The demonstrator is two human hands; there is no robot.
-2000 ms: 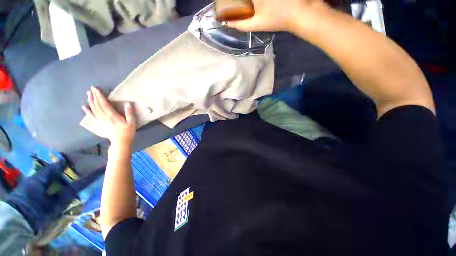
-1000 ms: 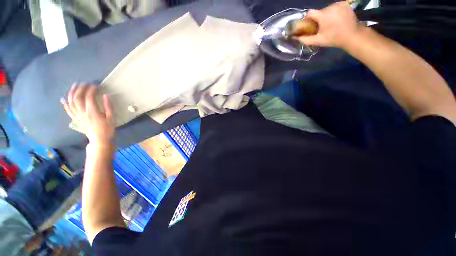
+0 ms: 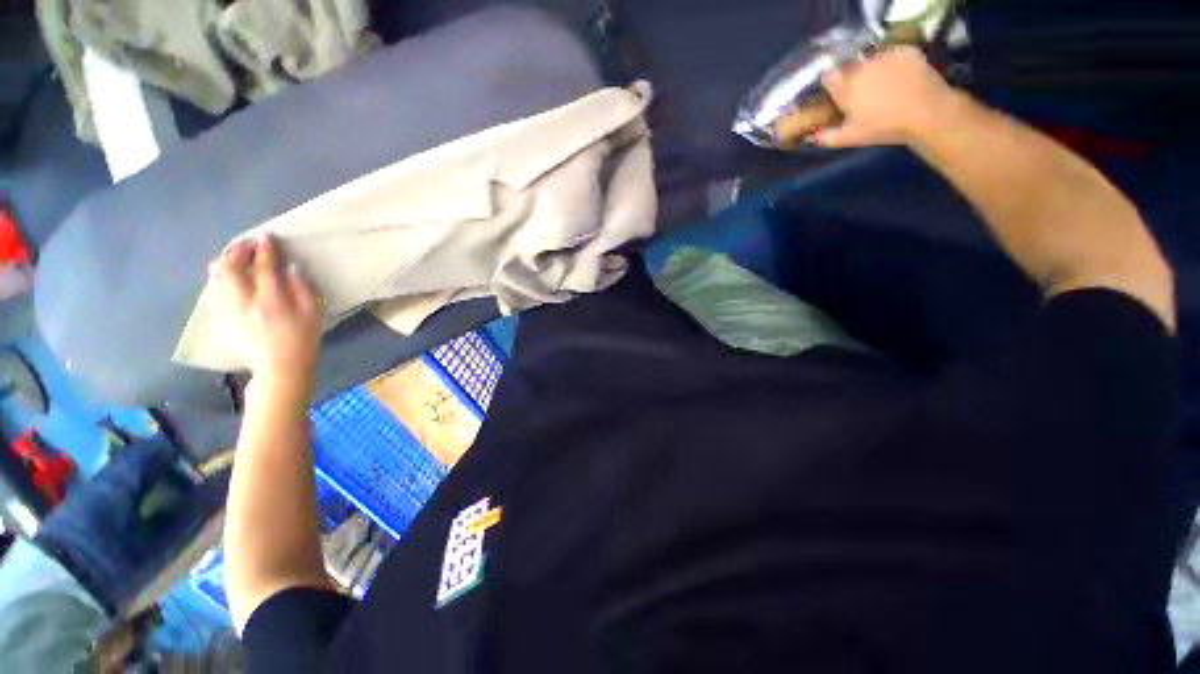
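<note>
A beige garment (image 3: 434, 217) lies on the dark grey padded pressing board (image 3: 434, 79), smooth along its upper edge and crumpled at its right end near my body. My left hand (image 3: 270, 310) is on the garment's left end, fingers bent at its upper edge; whether they pinch the cloth is hard to tell. My right hand (image 3: 879, 99) grips the brown handle of the silver steam iron (image 3: 803, 90), off the garment at the upper right. The iron is tilted and partly blurred.
A crumpled khaki heap (image 3: 250, 46) and a pale strip (image 3: 121, 116) lie at the board's far left side. Blue crates (image 3: 382, 454) with cardboard are below the board. Another person's legs seem to show at the lower left.
My right hand has carried the iron from the garment to the upper right and tilted it. The garment's upper edge is now folded over towards me. My left hand has shifted slightly, its fingers now bent.
</note>
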